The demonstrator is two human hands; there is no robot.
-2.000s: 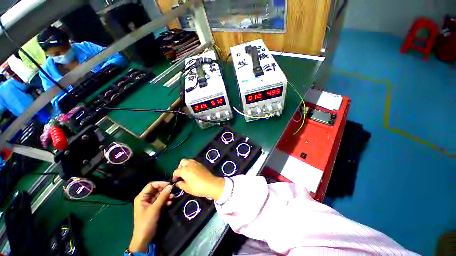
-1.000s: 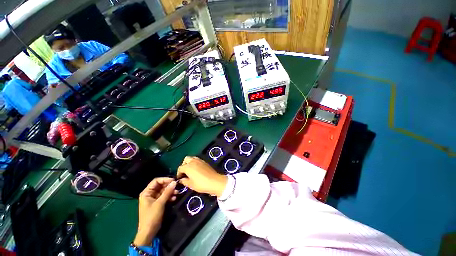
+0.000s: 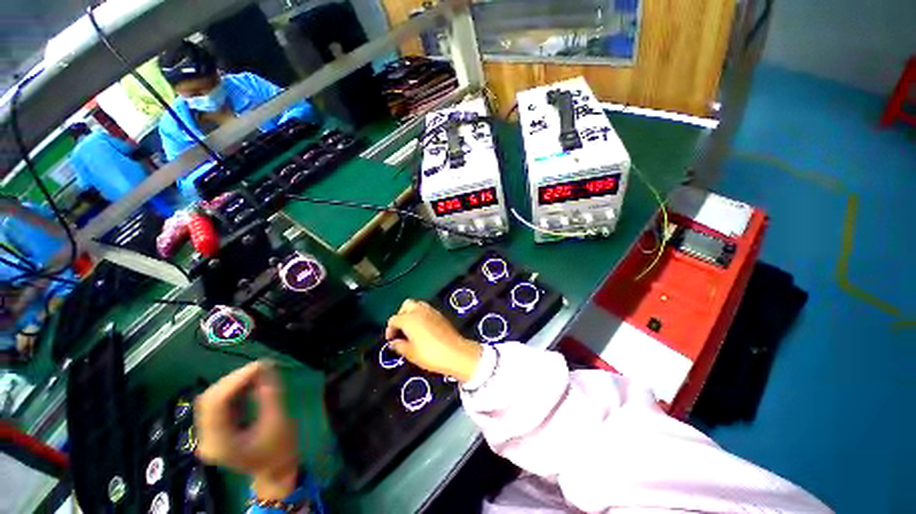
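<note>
A long black tray (image 3: 375, 442) lies in front of me with round modules in its pockets, showing bright rings, such as the module (image 3: 416, 394). My right hand (image 3: 432, 339) is over its middle, fingertips bent down at the upper edge of another module (image 3: 390, 355); whether they grip it is hidden. My left hand (image 3: 246, 420) is blurred, left of this tray and beside a second module tray (image 3: 173, 442). Its thumb and finger are apart and nothing shows between them. The black test fixture (image 3: 241, 269) behind holds two lit modules (image 3: 301, 273), (image 3: 227, 325).
Two white power supplies (image 3: 462, 176), (image 3: 575, 161) with red digits stand behind the near tray, wires trailing from them. A red clamp handle (image 3: 203, 234) tops the fixture. A red case (image 3: 668, 291) is at right. Masked people in blue sit opposite.
My left hand has left the near tray and moved left towards the second tray. My right hand stays over the near tray. The view has shifted, showing more at left. The fixture's left display looks more coloured.
</note>
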